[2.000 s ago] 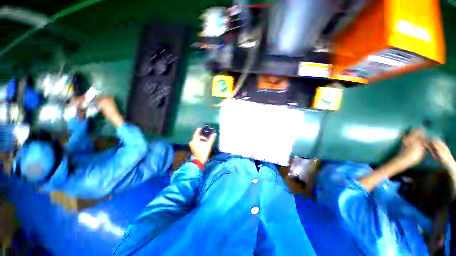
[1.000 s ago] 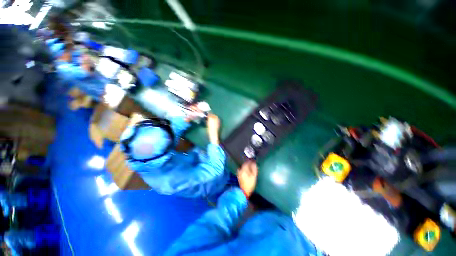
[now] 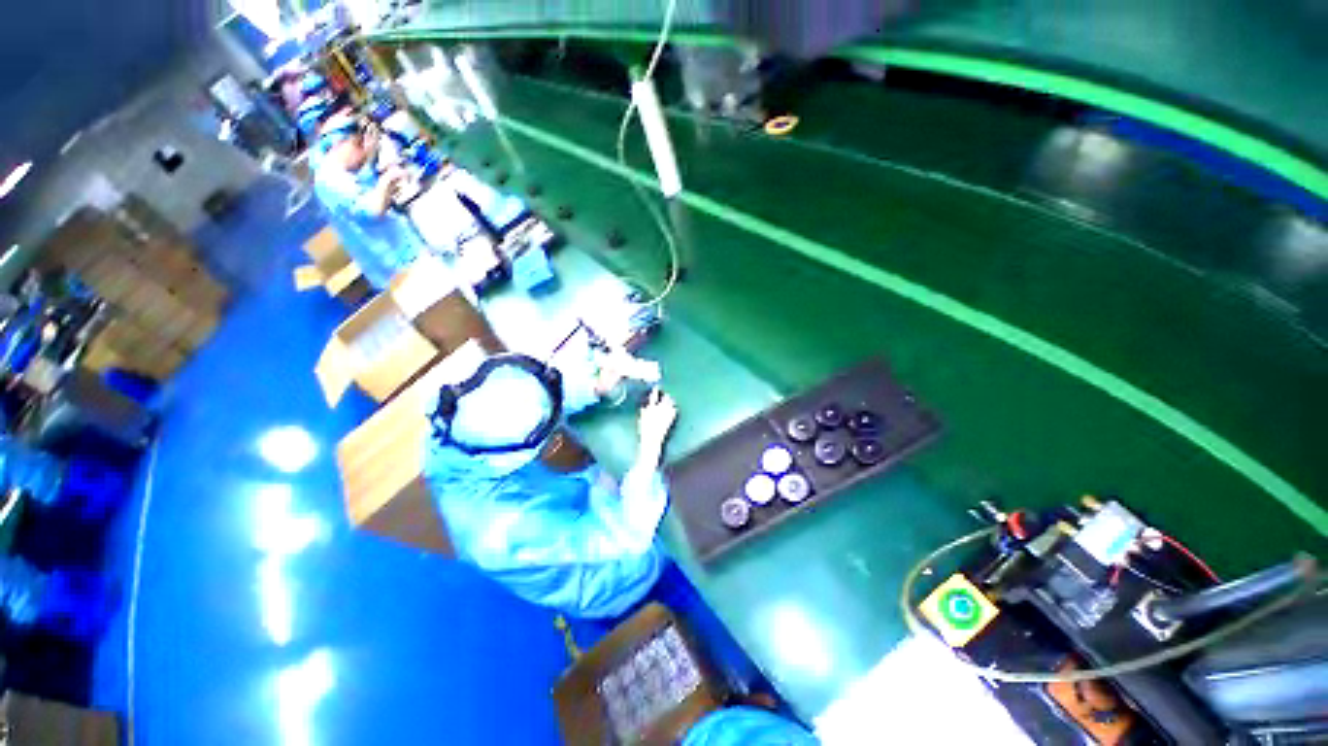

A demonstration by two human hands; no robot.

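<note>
The black parts tray (image 3: 912, 413) lies slanted on the green bench near the middle. Its far section holds several round black components (image 3: 830, 449). Its near section holds round components, some with pale faces (image 3: 776, 459). At the lower right stands the pneumatic press (image 3: 1092, 576) with its green start button on a yellow box (image 3: 960, 609) and the orange-brown fixture (image 3: 1089, 701). The bright white sheet (image 3: 925, 703) lies before it, cut off by the bottom edge. Neither of my hands is in the picture; only a bit of blue clothing shows at the bottom.
A worker in a blue smock and cap (image 3: 503, 404) sits left of the tray, a hand over the bench. An open carton of small parts (image 3: 641, 682) stands at the bench edge. More cartons (image 3: 382, 343) stand behind the worker. A yellowish air hose (image 3: 1151, 665) loops across the press.
The view has swung left along the line. My left hand, earlier with a dark round part and then at the tray's near end, is out of the picture. Another component now sits at that end.
</note>
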